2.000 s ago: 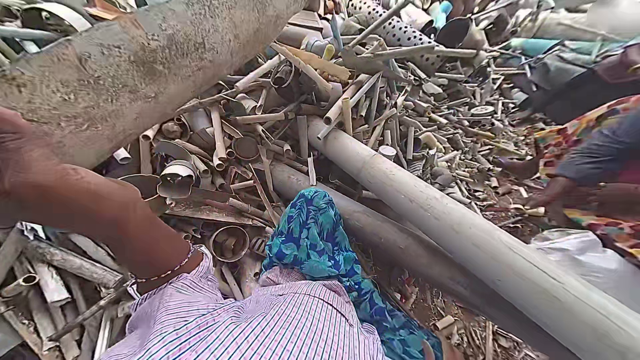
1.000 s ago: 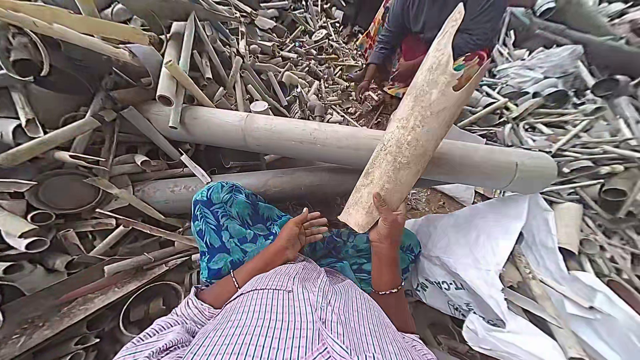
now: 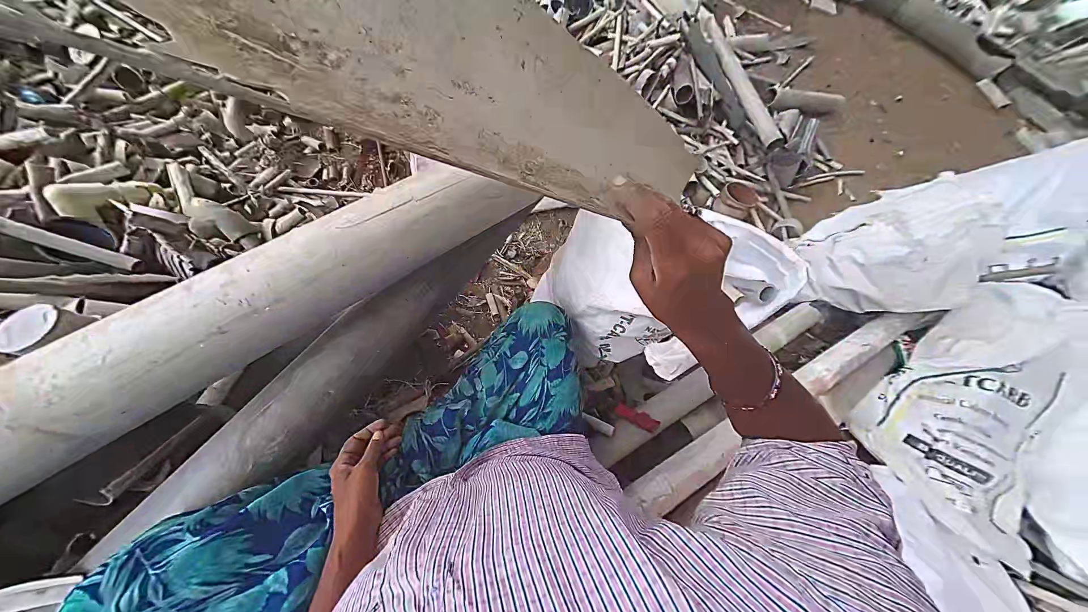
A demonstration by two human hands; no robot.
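My right hand (image 3: 676, 251), raised at the upper right, grips the lower edge of a broken length of wide plastic pipe (image 3: 442, 85), which slants up past the top left of the view. My left hand (image 3: 370, 450) rests low beside the blue-green patterned cloth (image 3: 501, 391) over my knees, its fingers loosely curled and holding nothing that I can see. Beneath the broken piece, a long grey pipe (image 3: 255, 289) crosses the left side, with a second pipe (image 3: 340, 382) close along its lower side.
White woven sacks (image 3: 977, 399) bearing print lie at the right, over and beside several pale pipes (image 3: 697, 459). Heaped pipe scraps (image 3: 178, 187) cover the upper left, and more scraps (image 3: 739, 93) lie at the top beside bare brown ground (image 3: 909, 110).
The broken pipe piece, upright in my right hand a second ago, now slants toward the upper left. My left hand has lowered to my lap. The view has swung to the right.
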